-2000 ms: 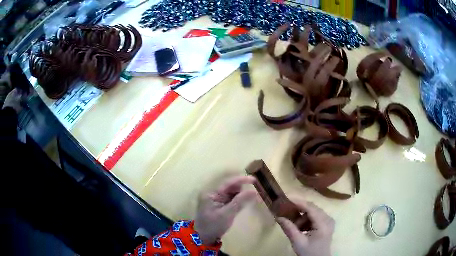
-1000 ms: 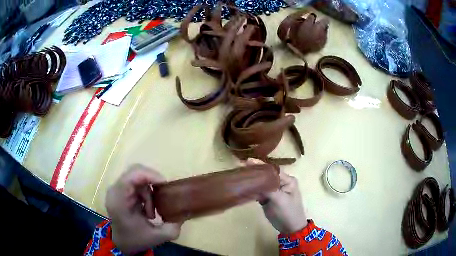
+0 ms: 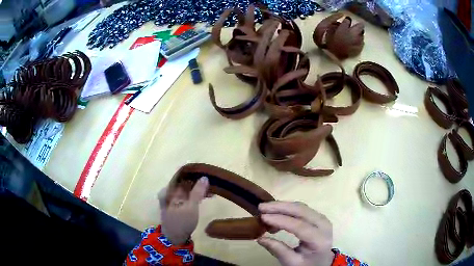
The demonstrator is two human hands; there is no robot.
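Note:
A brown headband point(image 3: 236, 183) is held in both hands low in the middle of the view, its dark inner lining strip point(image 3: 228, 186) showing along the inside face. My left hand point(image 3: 180, 210) grips the left part, with the thumb on the inside. My right hand point(image 3: 299, 231) grips the right part with thumb and fingers. One rounded end of the headband points left between the hands. Both hands are slightly blurred, and the fingers behind the band are hidden.
A pile of loose headbands point(image 3: 291, 140) lies mid-table, nested headbands point(image 3: 453, 156) at the right edge, stacked headbands point(image 3: 47, 88) at far left. A tape roll point(image 3: 377, 188) lies right of my hands. Phone point(image 3: 117, 78), calculator point(image 3: 186, 42), black block point(image 3: 195, 71) and shiny dark pieces point(image 3: 171, 15) lie farther back.
The headband has turned from its broad outer face to show its inside and curve. My hands have shifted and changed their hold. The camera view has swung slightly left.

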